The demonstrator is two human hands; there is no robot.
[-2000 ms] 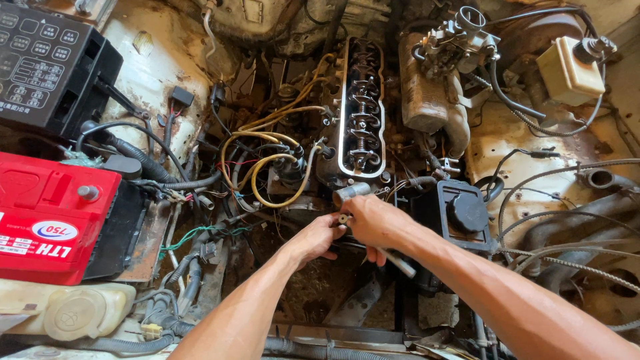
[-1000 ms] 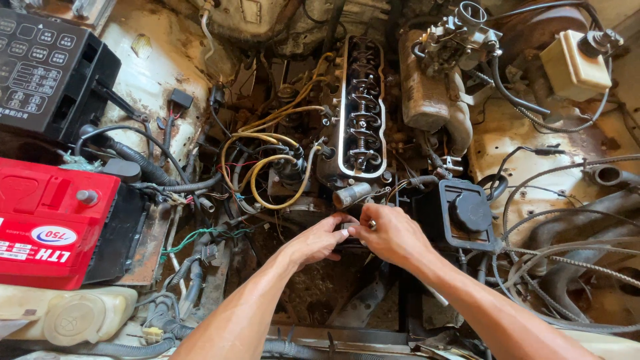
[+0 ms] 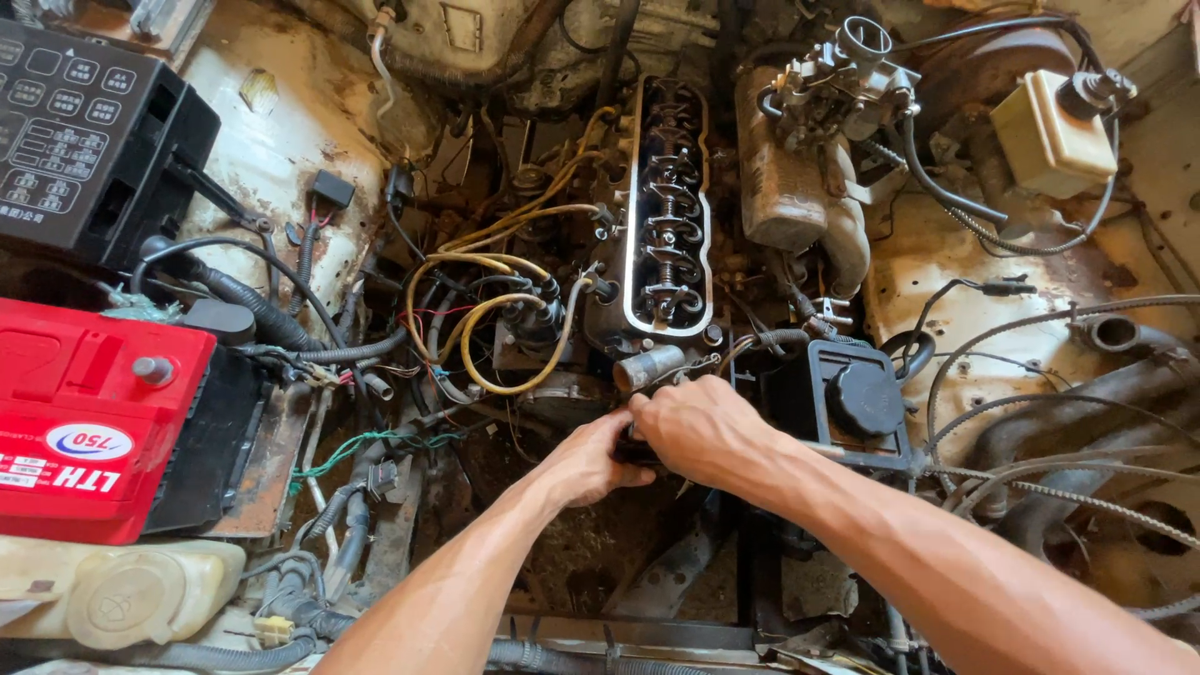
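Both hands are at the front of an engine, just below its metal coolant outlet neck (image 3: 649, 369). My left hand (image 3: 592, 461) has its fingertips against the lower front of the engine; what they touch is hidden. Beside it on the right, my right hand (image 3: 698, 422) is curled, back of the hand up, and covers whatever lies under its fingers. Above them runs the open cylinder head with its rocker arms (image 3: 669, 220) exposed inside a bright rim. Yellowish spark plug leads (image 3: 502, 389) loop from the distributor (image 3: 536, 323) to the left of the hands.
A red car battery (image 3: 89, 403) and a black fuse box (image 3: 94, 150) stand at the left. To the right are a black reservoir with a round cap (image 3: 864, 398), a carburetor (image 3: 844, 89), a pale fluid reservoir (image 3: 1055, 141) and loose cables. A pale washer tank (image 3: 122, 591) is at lower left.
Two seconds ago a metal bar-like tool stuck out below my right hand; it does not show now. My right hand has moved up, closer to the outlet neck.
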